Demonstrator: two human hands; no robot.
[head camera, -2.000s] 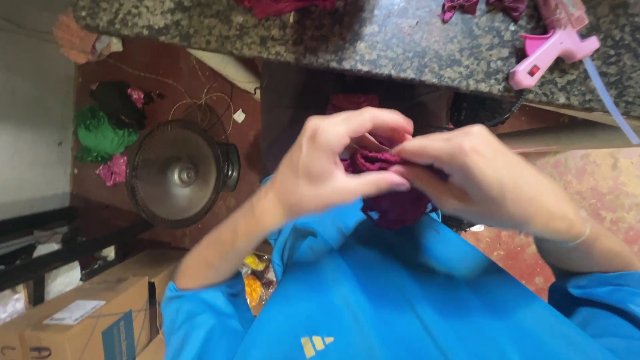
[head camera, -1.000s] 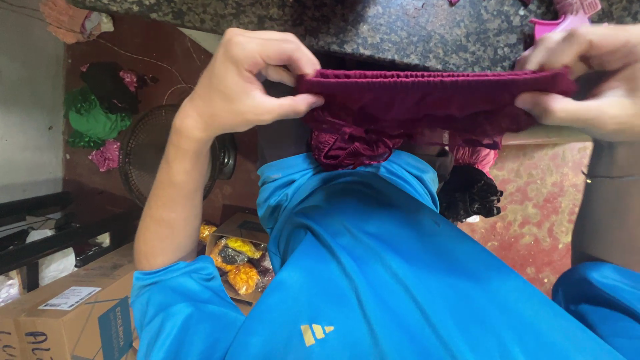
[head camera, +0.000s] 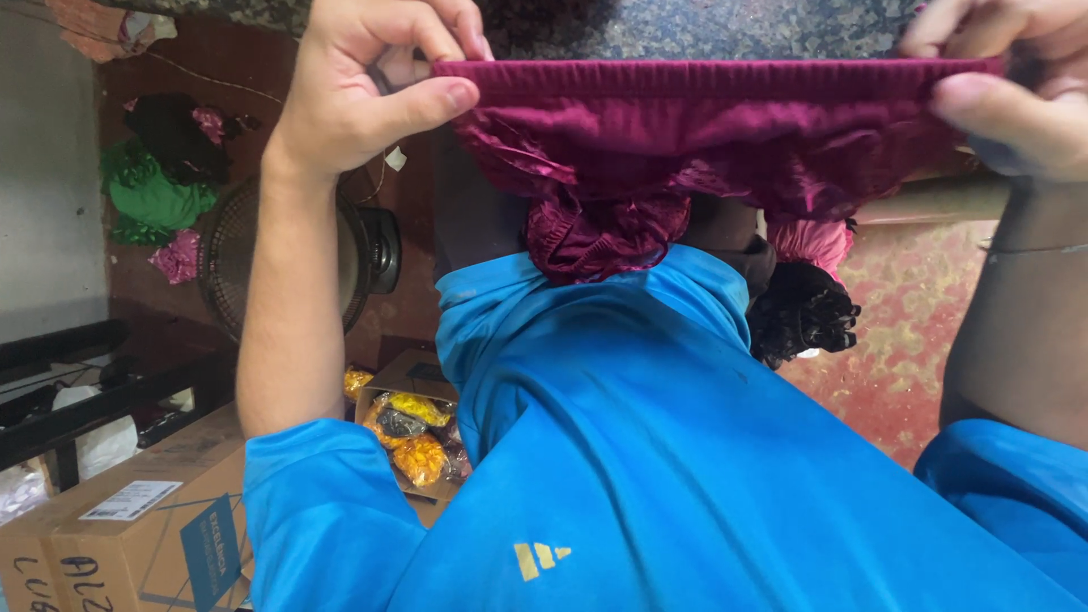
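My left hand (head camera: 382, 81) pinches one end of the elastic waistband of a maroon fabric garment (head camera: 705, 127). My right hand (head camera: 1011, 85), partly cut off by the frame's edge, grips the other end, so the band is stretched straight between them. Below the band the cloth hangs in loose, shiny folds. Another bunched maroon piece (head camera: 608, 234) lies on my lap, at the hem of the blue shirt; whether it joins the held garment I cannot tell.
A speckled stone countertop (head camera: 722, 30) runs along the top. At left are a round fan (head camera: 229, 255), green cloth (head camera: 161, 195) and cardboard box (head camera: 127, 527). An open box holds wrapped orange and yellow items (head camera: 418, 459). Black ruffled fabric (head camera: 803, 314) is right of my lap.
Two seconds ago my hands were close together on the gathered maroon cloth; one second ago they held its band stretched wide, as now. The pink glue gun seen earlier on the countertop is out of view.
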